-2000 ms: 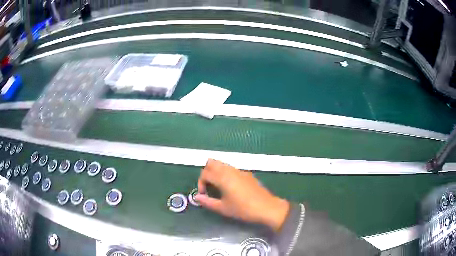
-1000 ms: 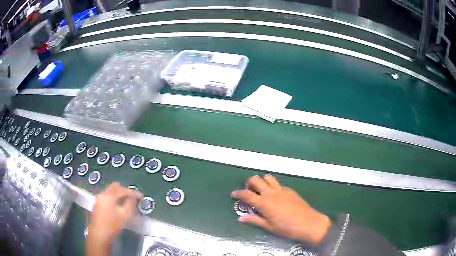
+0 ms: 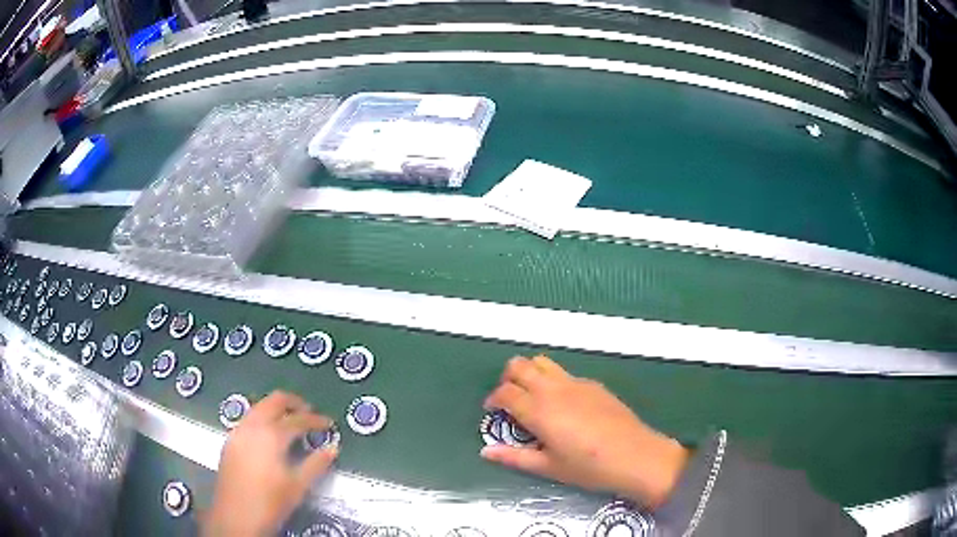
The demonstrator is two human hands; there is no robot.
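My right hand [image 3: 577, 435] has its thumb and fingers around ringed round components [image 3: 508, 427] on the green belt; two seem to be there, partly hidden by the fingers. My left hand [image 3: 262, 467] has its thumb and fingers around another round component [image 3: 320, 438], partly covered. More ringed components [image 3: 355, 363] stand in rows on the belt at left and centre. A blister tray [image 3: 472, 497] with round parts lies at the near edge, cut off by the frame. One component [image 3: 176, 497] sits apart at the near left.
A glaring clear tray [image 3: 52, 420] is at the near left. Beyond the rows lie a cloudy clear tray [image 3: 215, 184], a clear plastic box [image 3: 404, 140], a white card [image 3: 538, 196] and a blue object [image 3: 85, 163]. White rails [image 3: 630, 334] cross the view.
The view has turned left since the first frame. My left hand has come into view and closed around a component. My right hand stays at the belt, where a second component now shows by its fingers.
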